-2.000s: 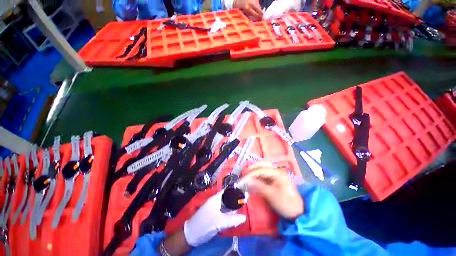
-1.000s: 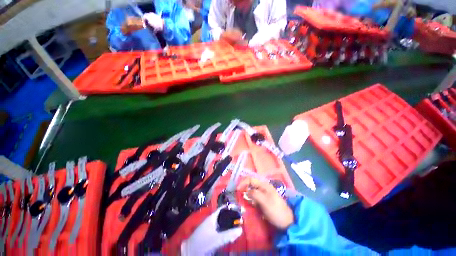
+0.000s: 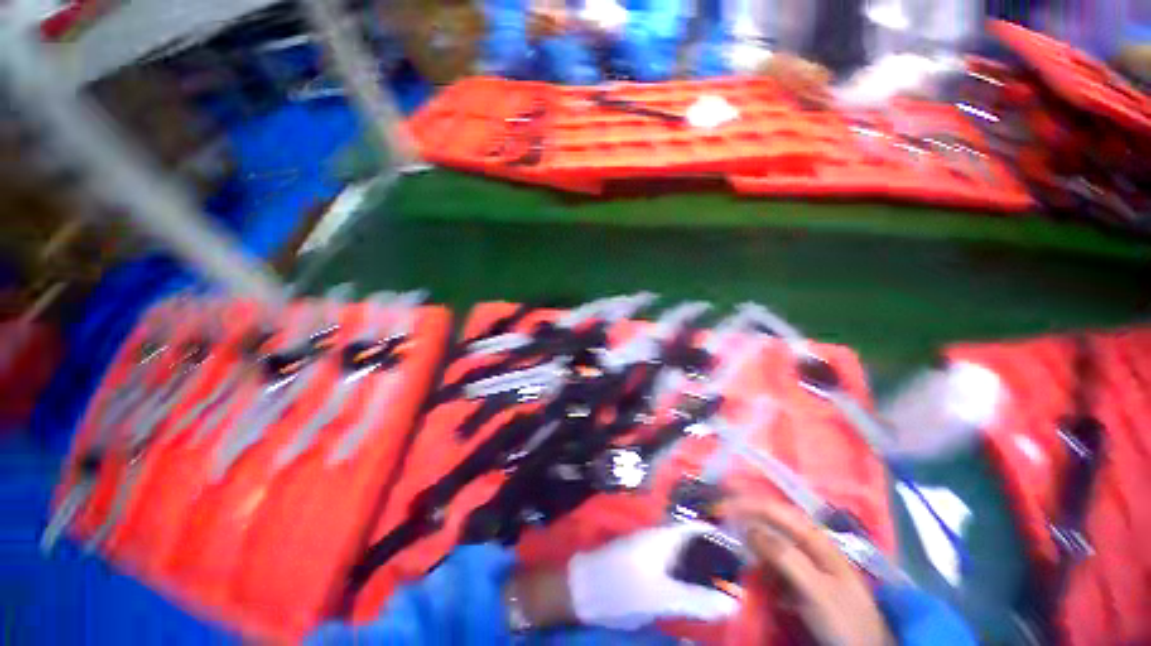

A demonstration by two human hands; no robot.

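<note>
My left hand (image 3: pixel 637 581), in a white glove, holds a round dark watch head (image 3: pixel 709 558) at the bottom centre. My right hand (image 3: pixel 814 574), with bare fingers, is just right of the watch head; blur hides whether it touches it or pinches anything. Both hands are over the near part of the red centre tray (image 3: pixel 606 520). A pile of wristwatches (image 3: pixel 555 423) with black and light grey straps lies across this tray.
The left red tray (image 3: pixel 271 555) holds a row of grey-strap watches. A whitish bottle (image 3: pixel 940 401) and a white scrap (image 3: pixel 937 524) lie right of centre. The right tray (image 3: pixel 1136 442) bears black-strap watches. More red trays (image 3: pixel 656 158) and people's blue sleeves are at the back.
The view has swung to the left and blurred, bringing more of the left tray into view. My left hand still holds the watch head, with my right hand close beside it.
</note>
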